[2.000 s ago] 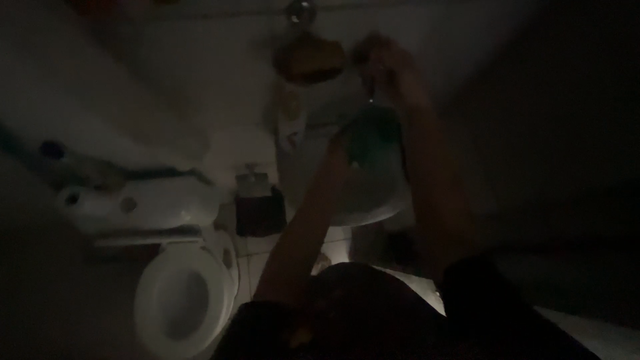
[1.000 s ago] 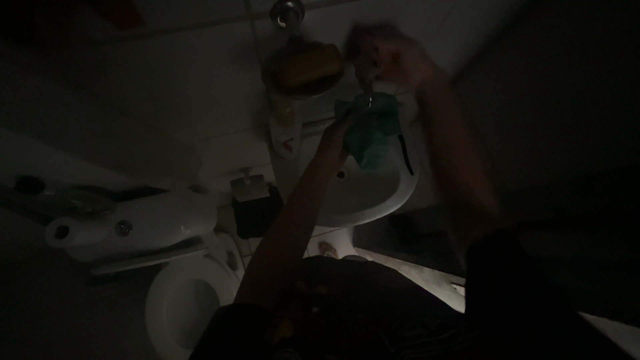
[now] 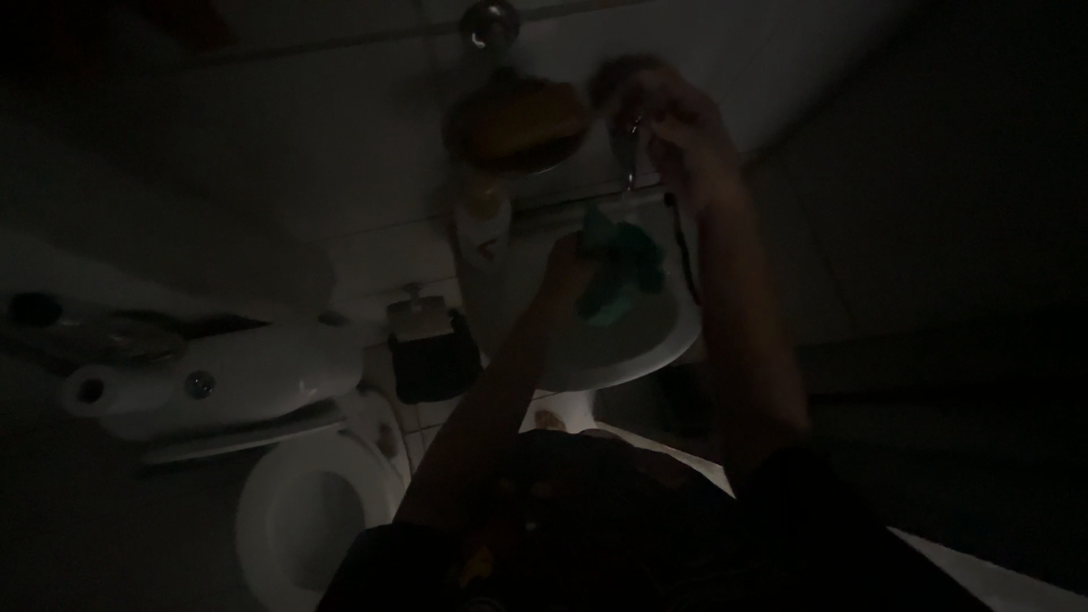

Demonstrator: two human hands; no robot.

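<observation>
The room is very dark. My left hand (image 3: 568, 265) is shut on a crumpled green cloth (image 3: 625, 263), held over the basin of a white washbasin (image 3: 629, 367). Up and to the right, my right hand (image 3: 671, 119) is at a metal tap (image 3: 631, 157) above the basin's back edge; its fingers are blurred, and whether they grip the tap is unclear. A thin, bright streak, perhaps water, shows below the spout. A white bottle with a yellowish top (image 3: 483, 225) stands on the left corner of the washbasin.
An orange-brown item (image 3: 523, 123) lies in a wall-mounted dish left of the tap, below a round metal fitting (image 3: 490, 25). A dark bin or container (image 3: 435, 365) is left of the washbasin. Farther left are a toilet (image 3: 255, 510) and its cistern (image 3: 280, 361) with a paper roll (image 3: 93, 389) on it.
The green cloth, up by the tap spout a second ago, is now lower in the basin with my left hand. My right hand stays beside the tap.
</observation>
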